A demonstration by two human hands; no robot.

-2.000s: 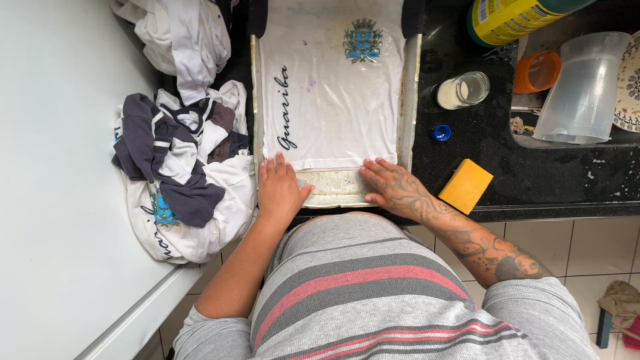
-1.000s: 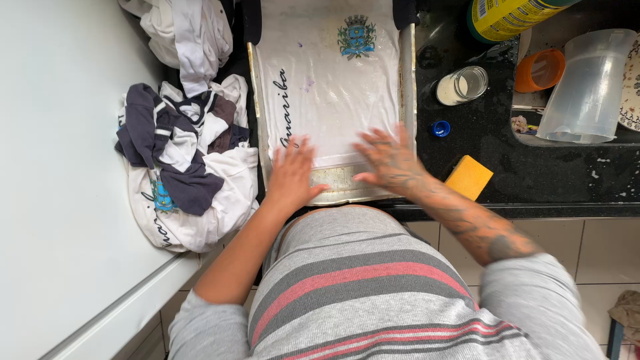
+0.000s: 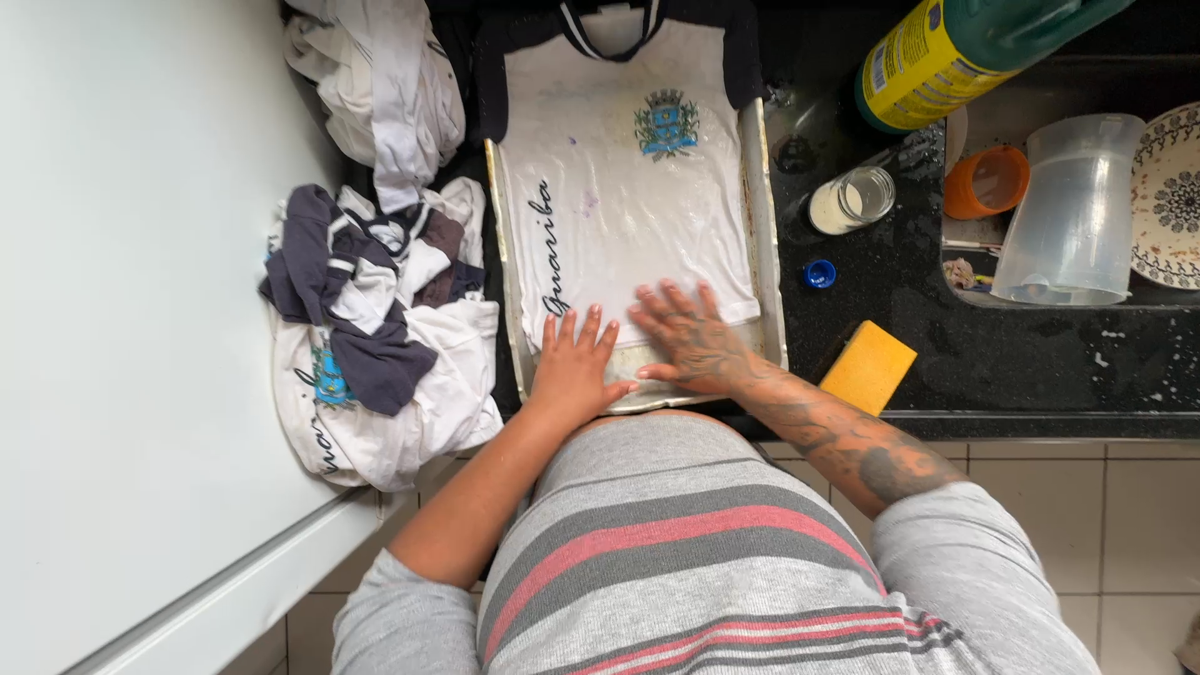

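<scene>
A wet white T-shirt with dark sleeves, a printed crest and lettering lies flat over a metal tray on the black counter. My left hand rests with spread fingers at the shirt's lower left hem, palm down. At the lower right hem, my right hand lies palm down with its fingers apart, slightly blurred. Neither hand grasps anything. Right of the tray are an open glass jar of white contents, a blue cap and a yellow sponge.
Crumpled shirts and more white cloth are heaped left of the tray, by a white appliance surface. At the right, a green bottle lies near a sink holding an orange cup, a plastic pitcher and a patterned plate.
From the hem, both hands lifted or slid a little up the shirt a second ago, and they are now back near the hem. The view has shifted slightly, showing more of the shirt's collar.
</scene>
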